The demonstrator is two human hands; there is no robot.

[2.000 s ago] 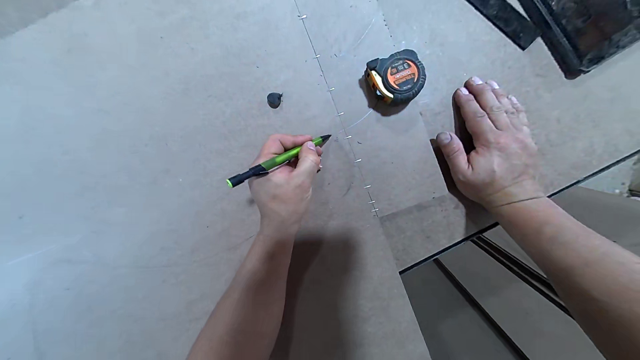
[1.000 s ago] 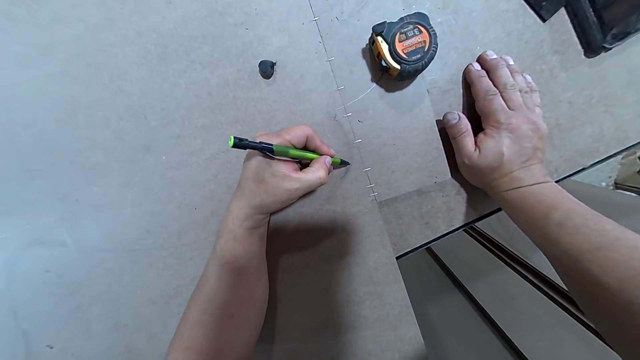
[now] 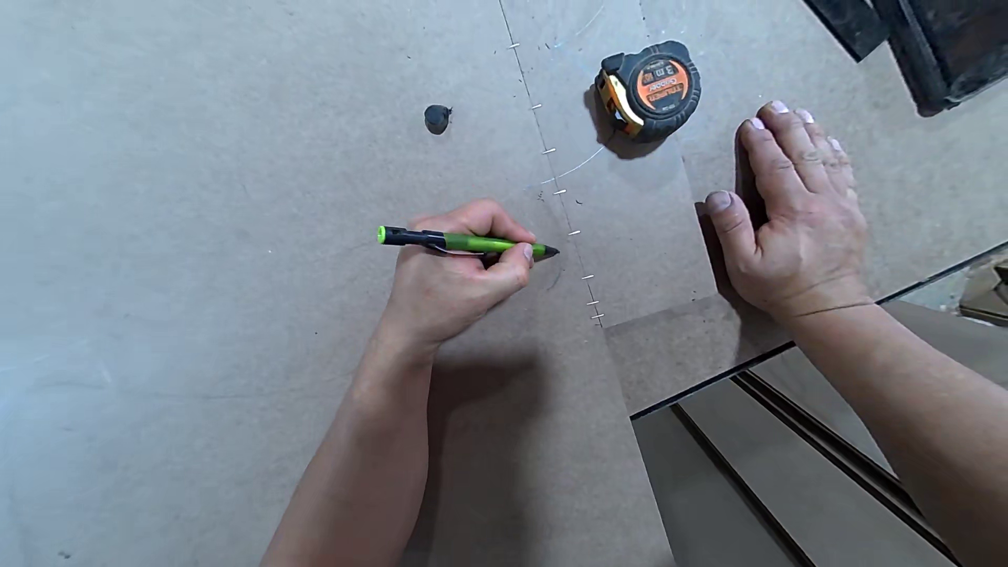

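Observation:
My left hand (image 3: 465, 268) grips a green and black marking pencil (image 3: 472, 242). The pencil's dark tip points right and lies just left of a thin line with several short cross marks (image 3: 574, 232) on the grey-brown board (image 3: 236, 315). Whether the tip touches the board I cannot tell. My right hand (image 3: 795, 213) rests palm down at the right, fingers nearly together and thumb apart, holding nothing. Between the marked line and that hand, farther up, lies a black and orange tape measure (image 3: 654, 90) with its blade drawn in. A small dark lump (image 3: 437, 119) sits above my left hand.
Black objects (image 3: 937, 55) occupy the top right corner. A dark-edged seam (image 3: 713, 382) passes under my right wrist, and long panels with dark gaps (image 3: 748, 449) lie beyond it at the lower right. A small brownish object (image 3: 988, 291) shows at the right edge.
Over the two seconds my left hand has moved down along the marked line, and the pencil has changed its tilt. My right hand stays flat. The view has shifted somewhat.

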